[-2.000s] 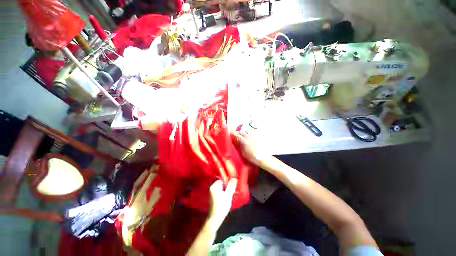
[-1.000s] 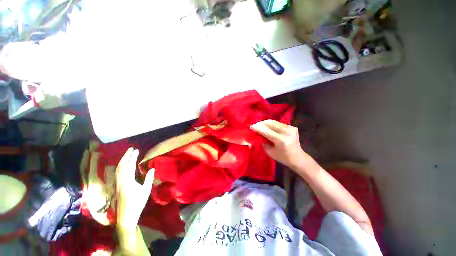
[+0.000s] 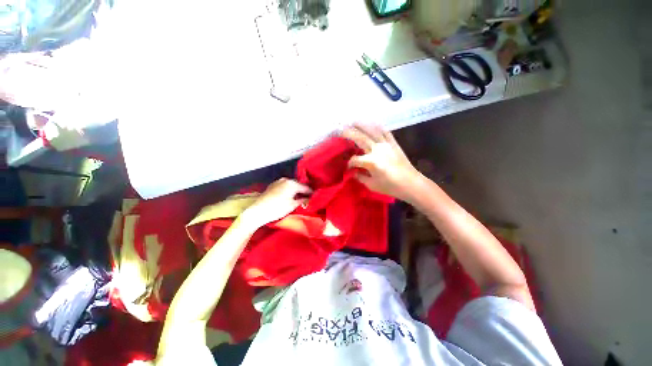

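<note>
A bunched red fabric piece (image 3: 279, 254) lies over my lap against the front edge of the white machine table (image 3: 207, 154). A pale gold strip (image 3: 221, 209) runs along its left side. My left hand (image 3: 280, 201) has its fingers on the cloth near the middle, gripping it. My right hand (image 3: 379, 161) pinches the upper part of the cloth at the table edge; some of its fingertips are blurred in the glare.
Snips (image 3: 381, 77) and black-handled scissors (image 3: 467, 76) lie on the table at right, beside a small parts tray (image 3: 529, 66). Red cloth with gold strips (image 3: 136, 268) hangs at left, near a grey bundle (image 3: 71, 304) and a chair (image 3: 16, 275).
My left hand has moved right from beside the cloth and now grips it. My right hand has moved slightly up and left with the cloth. Earlier the cloth lay on the table and the view was higher.
</note>
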